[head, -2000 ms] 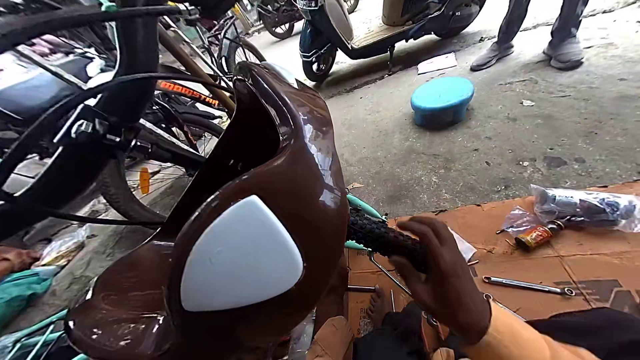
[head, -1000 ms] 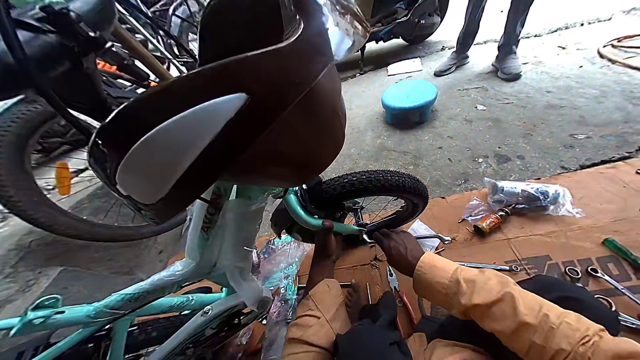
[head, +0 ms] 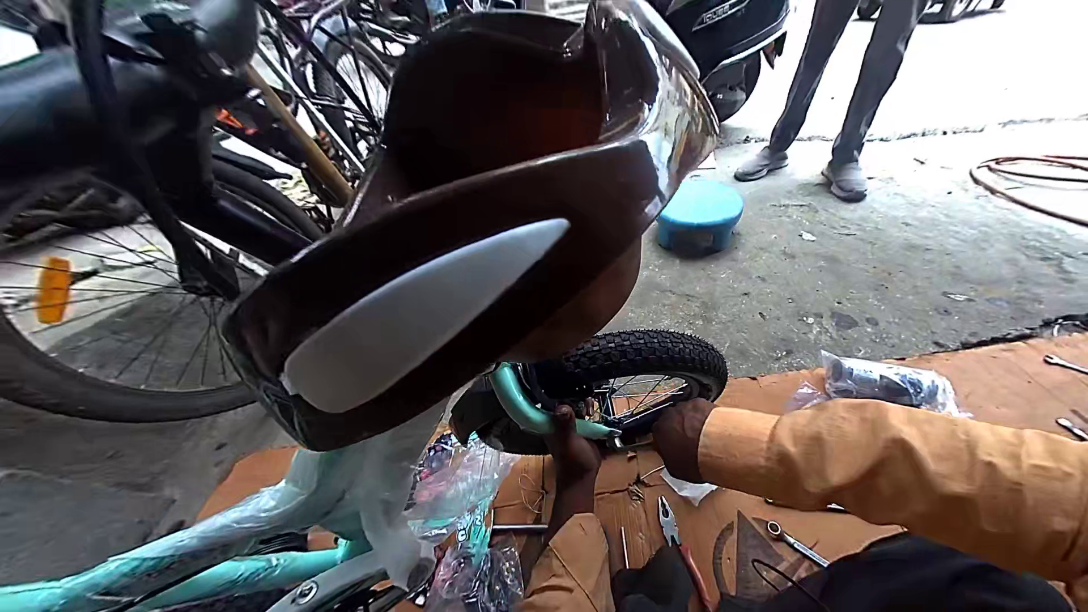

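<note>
A small bicycle with a mint-green frame (head: 246, 518), partly in plastic wrap, fills the lower left. Its brown basket-like shell (head: 527, 221) with a pale grey panel (head: 425, 314) hides part of the front end. My left hand (head: 574, 442) is closed around the mint-green fork leg (head: 520, 399), thumb uppermost. The front wheel's knobbly tyre (head: 654, 348) lies beside that leg. At the wheel's lower right edge is my right hand (head: 682, 433), its fingers curled near the fork end; whether it grips anything cannot be made out.
Cardboard (head: 1011, 382) covers the ground, with red-handled pliers (head: 680, 535), a spanner (head: 799, 542) and a plastic-wrapped part (head: 888, 382) on it. Beyond are a blue stool (head: 701, 212), a standing person's legs (head: 841, 93) and a coiled hose (head: 1011, 178). Another bicycle wheel (head: 51, 382) stands at left.
Two seconds ago my right hand was on the tyre; it moved down to the fork end by one second ago. My left hand has come into view on the fork leg. The brown shell has turned.
</note>
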